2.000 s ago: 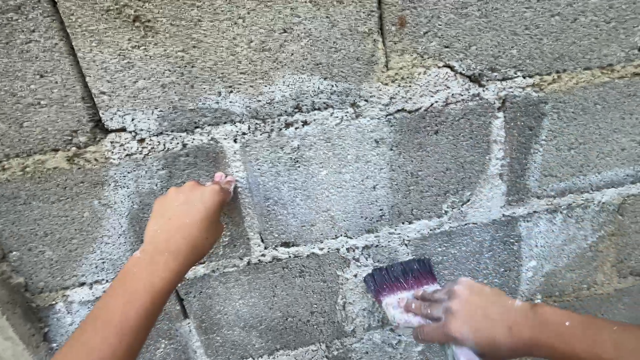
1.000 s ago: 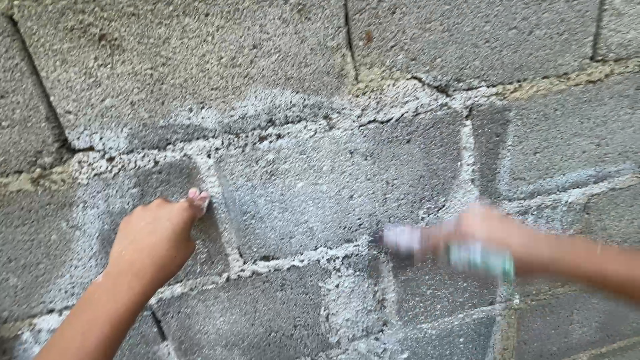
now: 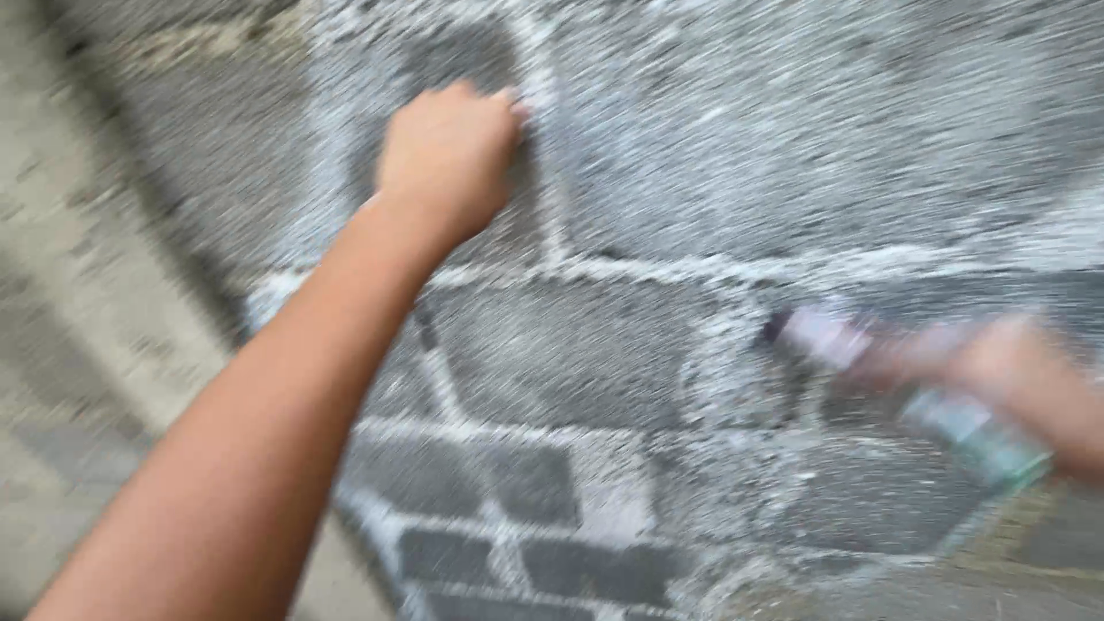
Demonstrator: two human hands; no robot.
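Note:
My right hand (image 3: 1009,379), blurred by motion at the right, is closed around a paintbrush (image 3: 824,335) whose dark bristles point left at the wall. The brush's handle end looks pale green. My left hand (image 3: 453,159) is a closed fist at the upper middle, against or just in front of the concrete block wall (image 3: 569,354). A small pinkish tip shows at its thumb side; whether that is a fingertip or a held thing, I cannot tell. White paint marks the mortar joints and parts of the grey blocks.
A pale concrete column or ledge (image 3: 86,233) runs diagonally down the left side, beside the block wall. Smaller-looking blocks with whitish joints (image 3: 535,526) lie at the lower middle. A bare tan joint (image 3: 207,43) shows at the upper left.
The view has shifted down and left along the wall. The brush, seen clearly two seconds ago with bristles pointing up-left, is now blurred in my right hand. My left fist stays by the same vertical joint.

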